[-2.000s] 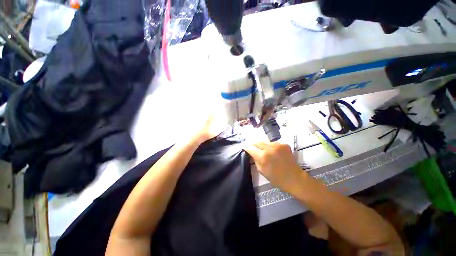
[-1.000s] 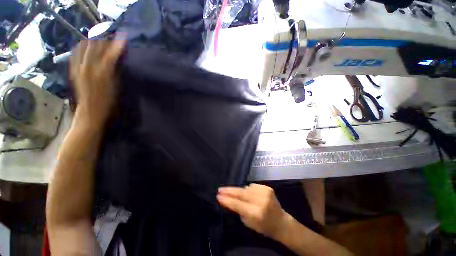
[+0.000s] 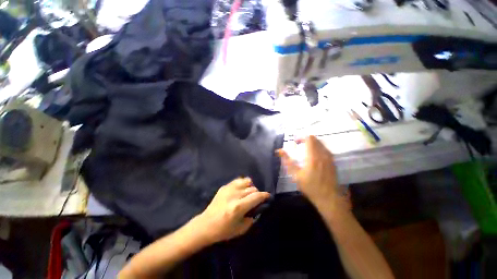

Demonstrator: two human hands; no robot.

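A black garment piece (image 3: 163, 147) lies spread over the table's left part and hangs over its front edge. My left hand (image 3: 234, 210) has its fingers curled on the cloth near its lower right edge. My right hand (image 3: 313, 174) is blurred, beside the cloth's right edge, fingers apart; whether the fingertips touch the cloth is unclear. The white sewing machine (image 3: 349, 54) with its blue stripe stands behind. Its needle area (image 3: 297, 92) is bright and blurred; a corner of the cloth lies close in front of it.
Scissors (image 3: 384, 106) and a slim yellow-and-blue tool (image 3: 366, 127) lie right of the needle. Black strips (image 3: 455, 128) lie at the table's right. A dark garment pile (image 3: 158, 43) is at the back left, a machine part (image 3: 30, 141) far left, a green basket (image 3: 479, 190) lower right.
My left hand has come from the upper left down to the cloth's lower right edge. My right hand has moved up and right. The cloth now lies spread farther left, its top edge lower.
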